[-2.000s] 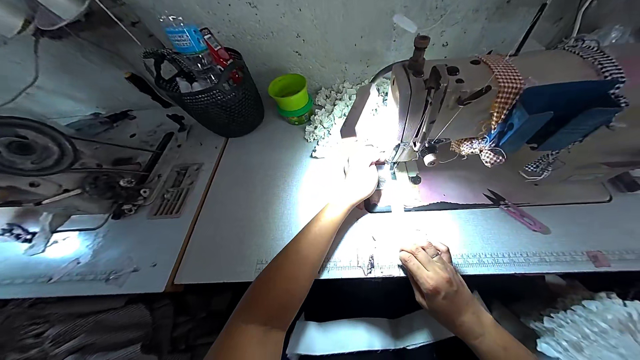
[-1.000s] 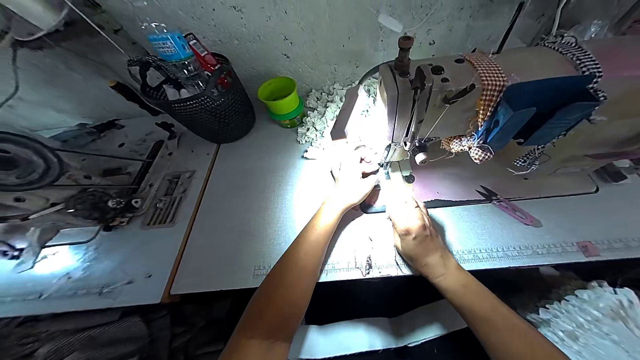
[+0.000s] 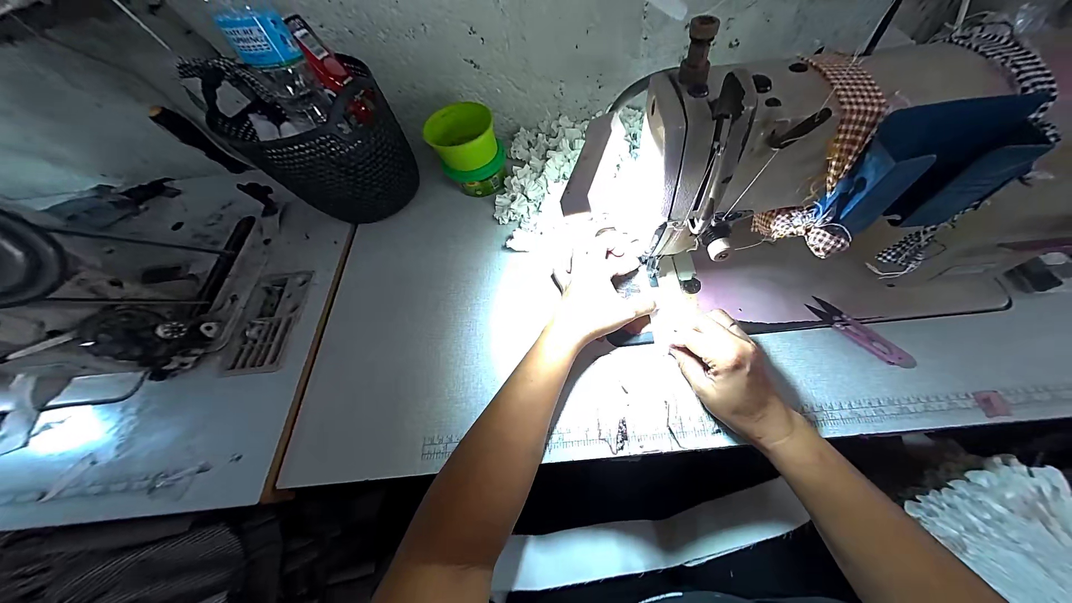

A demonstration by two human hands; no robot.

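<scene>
My left hand [image 3: 595, 289] lies beside the presser foot [image 3: 653, 270] of a sewing machine [image 3: 695, 151], washed out by the lamp's glare. Its fingers rest at white fabric behind and left of the needle; whether they grip it is hidden by the glare. Just in front and to the right, my right hand [image 3: 724, 364] pinches a piece of white fabric [image 3: 667, 314] between thumb and fingers. Behind the needle, a heap of ruffled white fabric [image 3: 540, 163] lies against the wall.
Pink-handled thread snips [image 3: 867, 335] lie right of my right hand. A ruler strip [image 3: 888, 408] runs along the table's front edge. Back left stand a black basket [image 3: 335, 167] with a bottle and a green cup [image 3: 461, 138]. More ruffled fabric [image 3: 1005, 523] is at lower right.
My right hand was at the table's front edge two seconds ago, then moved up to the presser foot. Since one second ago it has drawn slightly back toward me. My left hand stays near the needle.
</scene>
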